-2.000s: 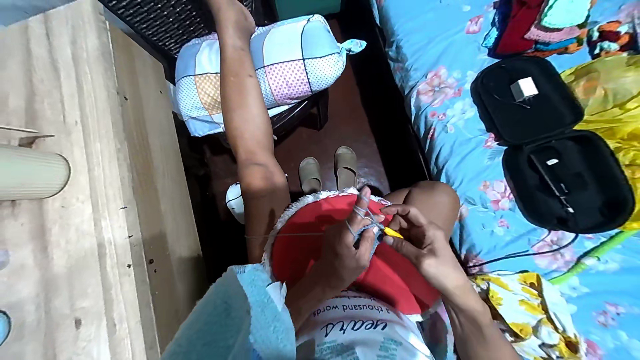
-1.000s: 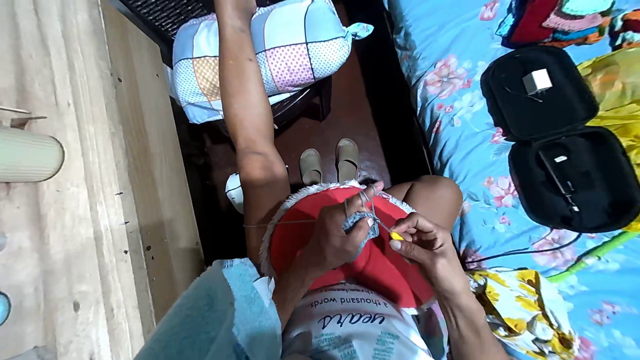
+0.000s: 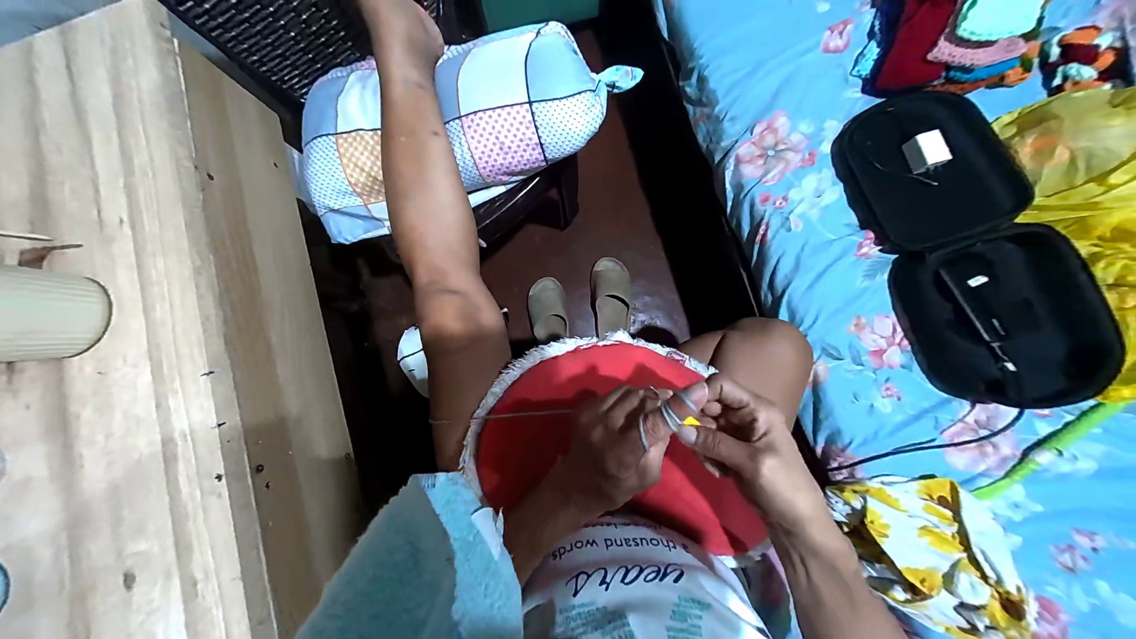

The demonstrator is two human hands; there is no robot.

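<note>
Grey-blue yarn point(image 3: 532, 414) runs from the left across a round red cushion point(image 3: 550, 382) with a white fringe on my lap. It loops around the fingers of my left hand point(image 3: 621, 444), which is bent over the cushion. My right hand point(image 3: 741, 430) pinches a small tool with a yellow handle point(image 3: 691, 422), probably a crochet hook, whose tip is hidden among the fingers. Both hands meet at the fingertips. The small blue-grey piece of yarn work is mostly hidden by the fingers.
A wooden table point(image 3: 98, 177) with a ribbed beige container point(image 3: 53, 313) is at the left. A patchwork bolster point(image 3: 506, 115) lies under one outstretched leg. On the floral bed at right are an open black case point(image 3: 1003, 311), crocheted pieces point(image 3: 985, 35) and a yellow-flowered cloth point(image 3: 941, 541).
My hands have drawn together at the fingertips, and the blue-grey yarn work seen between them a second ago is now mostly covered. The yellow handle shows less than two seconds ago.
</note>
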